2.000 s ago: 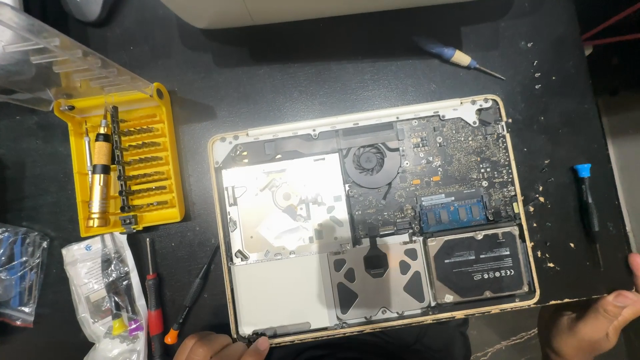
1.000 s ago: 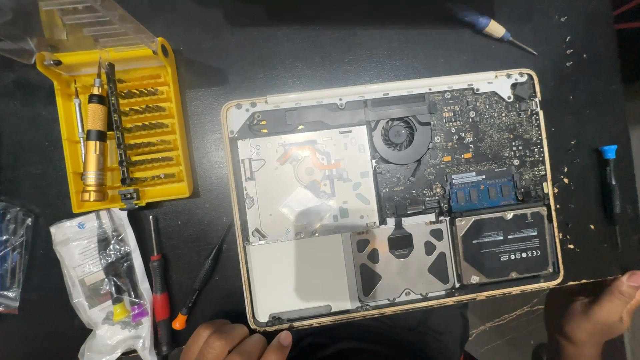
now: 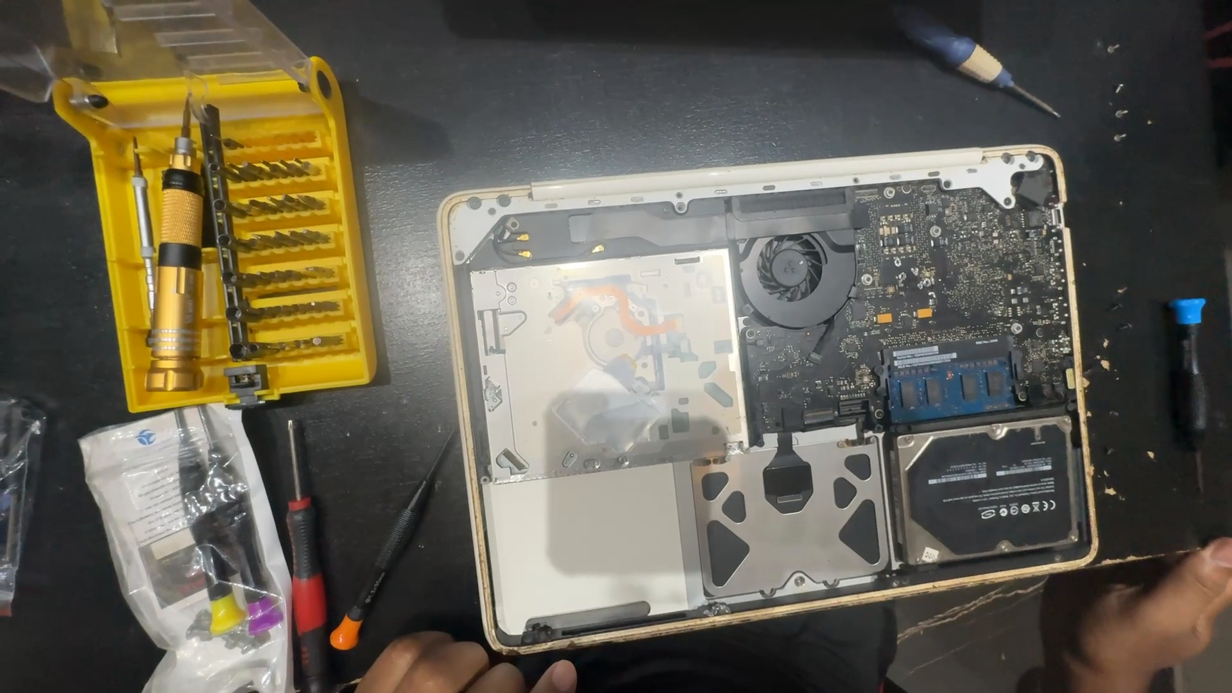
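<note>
An opened laptop base (image 3: 587, 539) lies in the middle, showing its cooling fan (image 3: 797, 274), optical drive (image 3: 616, 375), blue memory module (image 3: 953, 390) and hard drive (image 3: 987, 491). My left hand (image 3: 452, 666) rests by the near left edge of the case, fingers curled, partly cut off by the frame; whether it touches the case I cannot tell. At the lower right, my right hand (image 3: 1155, 616) is off the laptop with nothing visible in it, blurred and partly out of frame.
On the left stands a yellow bit case (image 3: 120, 337) with a gold screwdriver (image 3: 178, 241). Below lie a plastic bag of tools (image 3: 173, 520), a red screwdriver (image 3: 306, 577) and an orange-capped screwdriver (image 3: 390, 553). Right: a blue-capped screwdriver (image 3: 1191, 375), a blue-handled screwdriver (image 3: 972, 60), small screws (image 3: 1119, 114) and crumbs.
The view has shifted and tilted. Both hands stay near the lower edge; no object has plainly been moved or picked up.
</note>
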